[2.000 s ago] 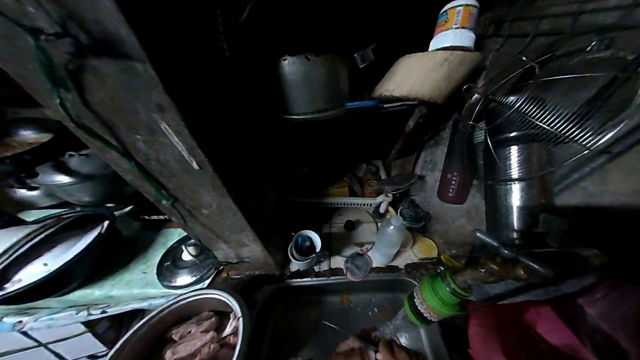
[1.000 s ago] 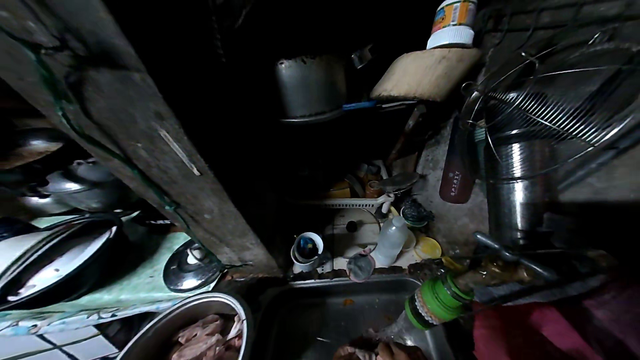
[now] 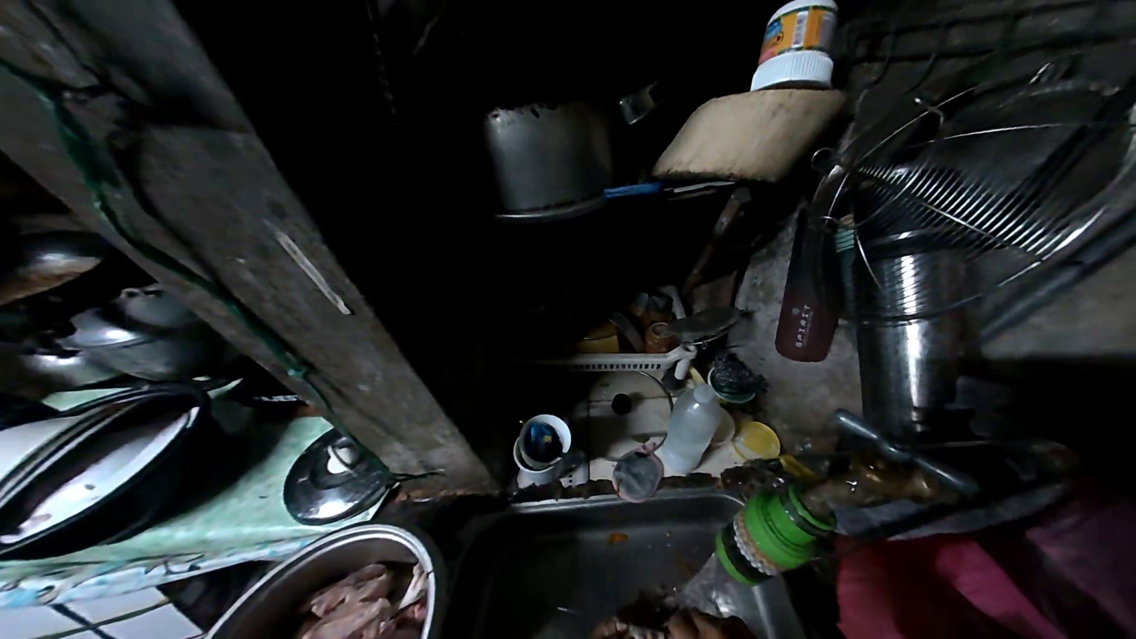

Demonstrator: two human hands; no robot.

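Note:
At the bottom edge my left hand [image 3: 612, 628] and my right hand [image 3: 704, 624] are close together, low in the metal sink [image 3: 541, 555]. Only parts of them show, dim and cut off by the frame. A small pale thing lies between them; what it is and whether it is gripped cannot be made out. Water runs over them from a green tap fitting [image 3: 772, 535] just above and to the right. Left of the sink stands a metal pot [image 3: 433, 577] containing raw meat [image 3: 364, 608], which looks like chicken pieces.
Behind the sink are a white cup [image 3: 555, 426], a translucent plastic bottle [image 3: 692, 430] and a yellow lid [image 3: 756, 439]. A glass pot lid [image 3: 330, 479] lies on the left counter beside a slanted concrete post [image 3: 311, 266]. Pink cloth [image 3: 923, 577] hangs at right, below a wire rack [image 3: 976, 195].

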